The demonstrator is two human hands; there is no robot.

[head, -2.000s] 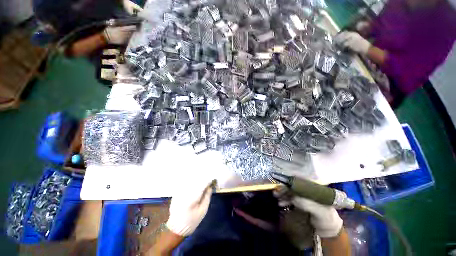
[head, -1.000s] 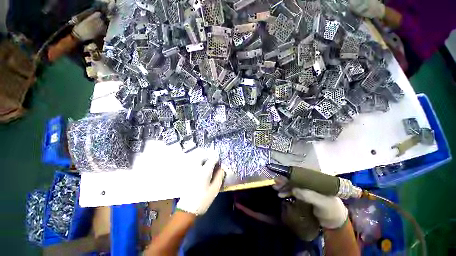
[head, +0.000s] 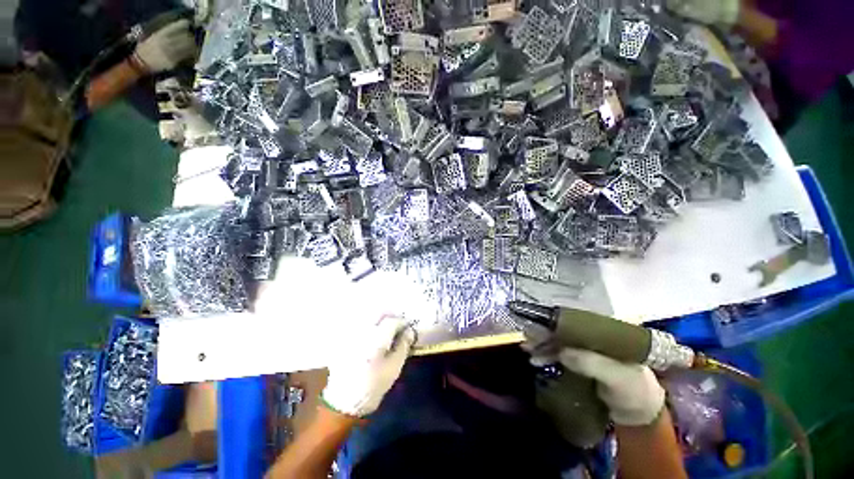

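Observation:
My right hand (head: 618, 382), in a white knitted glove, is closed on the olive-grey air driver (head: 604, 337); its dark nose points left over the table's front edge. My left hand (head: 373, 370), also gloved, is at the table edge to the left, its fingertips together around something small and dark, too blurred to name. Between the hands a loose pile of thin shiny screws or rivets (head: 465, 297) lies on the white table. Perforated metal brackets (head: 538, 161) are heaped behind the pile.
A bag of screws (head: 192, 262) is at the table's left. A wrench (head: 779, 267) lies at the right. Blue bins (head: 126, 388) with silver parts stand below left, another blue bin (head: 787, 313) at the right. Gloved hands of other people (head: 167, 45) show at the upper left and upper right.
My left hand moved up over the table edge, then slightly back down, its fingers now closer together. My right hand still holds the driver near the screws. The view has shifted.

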